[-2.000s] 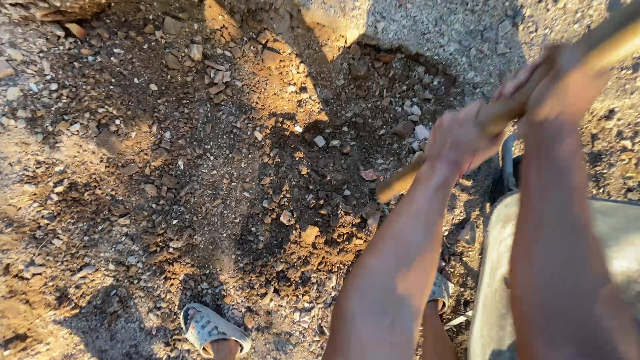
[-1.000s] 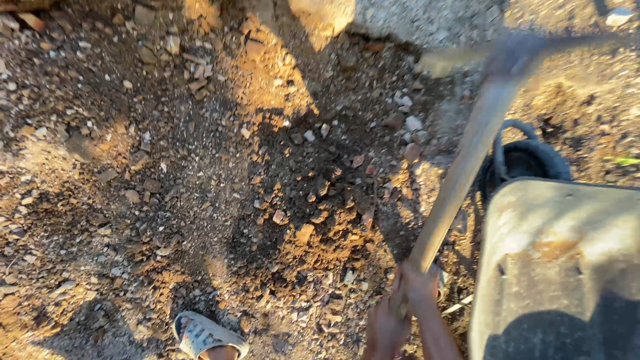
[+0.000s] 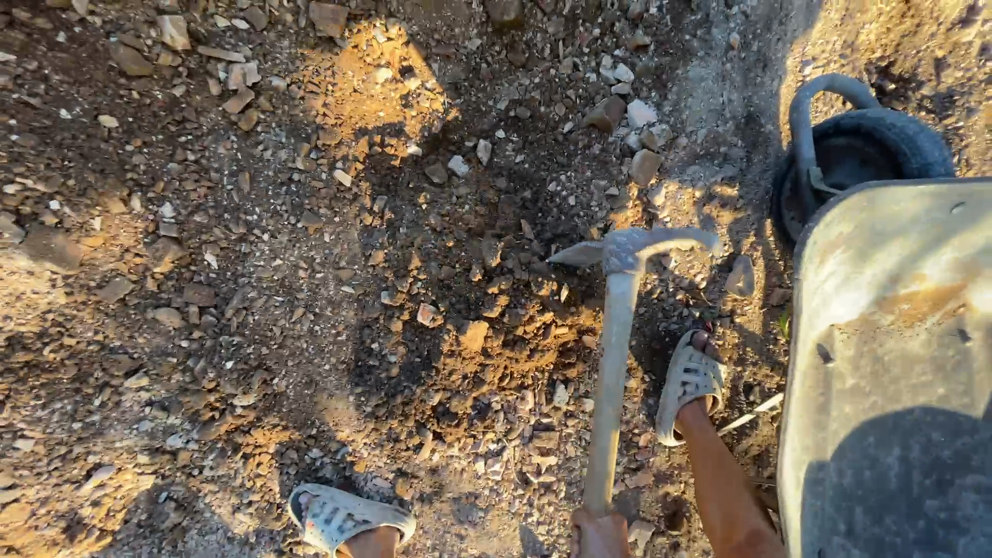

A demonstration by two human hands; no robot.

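A mattock or pick with a pale wooden handle [image 3: 610, 387] stands out near the middle. Its worn metal head [image 3: 624, 248] has a pointed blade to the left and a curved arm to the right, over loose soil. One hand, which looks to be my right hand [image 3: 601, 535], grips the handle at the bottom edge; the frame cuts off the handle below it. My left hand is not in view. Broken soil and stones [image 3: 504, 341] lie left of the handle. Whether the head touches the ground, I cannot tell.
A wheelbarrow tray [image 3: 891, 341] fills the right side, with its black wheel [image 3: 860, 155] and curved metal tube [image 3: 802, 116] above. My sandalled feet stand at the lower left [image 3: 349, 515] and right of the handle [image 3: 692, 387]. Rubble and stones [image 3: 240, 85] cover the ground.
Two seconds ago both hands held the handle slanted at the upper right. The tool's head has since come down from the upper right, and the hands have moved down to the bottom edge.
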